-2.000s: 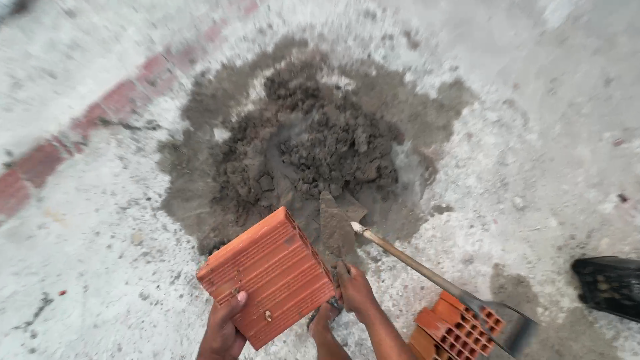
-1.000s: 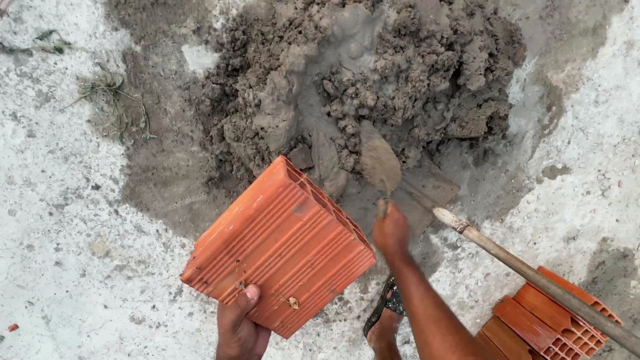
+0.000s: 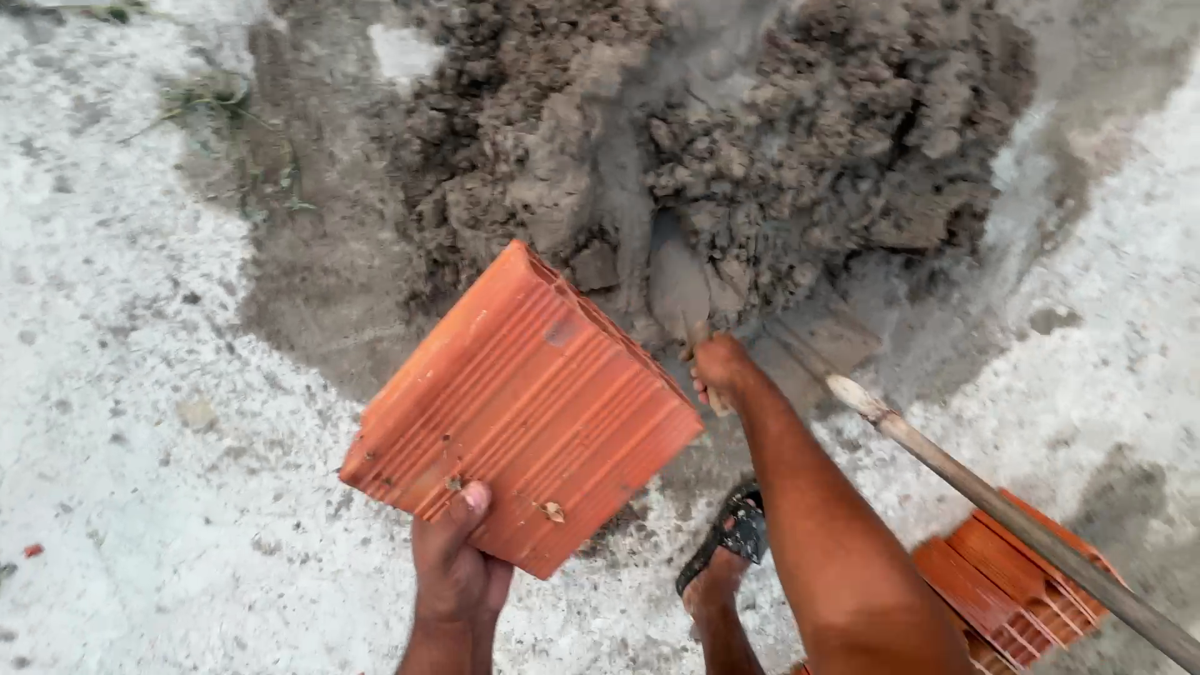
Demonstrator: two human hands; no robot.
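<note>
My left hand (image 3: 459, 553) holds a hollow red clay brick (image 3: 534, 403) by its lower edge, thumb on the ribbed face, the brick tilted with its open cells toward the upper right. My right hand (image 3: 720, 364) grips the wooden handle of a pointing trowel, its palm side hidden. The trowel's blade (image 3: 680, 281) is partly sunk in the near edge of a heap of wet mortar (image 3: 797, 159), just beyond the brick's upper right side.
A long wooden-handled tool (image 3: 994, 506) slants from the mortar to the lower right, its head unclear. It passes over more hollow clay bricks (image 3: 1012, 572). A foot in a dark sandal (image 3: 727, 544) stands between my arms. Grass strands (image 3: 225, 112) lie at upper left.
Since a second ago, my right hand has pushed the trowel blade into the mortar's edge; it was held more above it. The brick stays in my left hand. The view has moved closer since two seconds ago.
</note>
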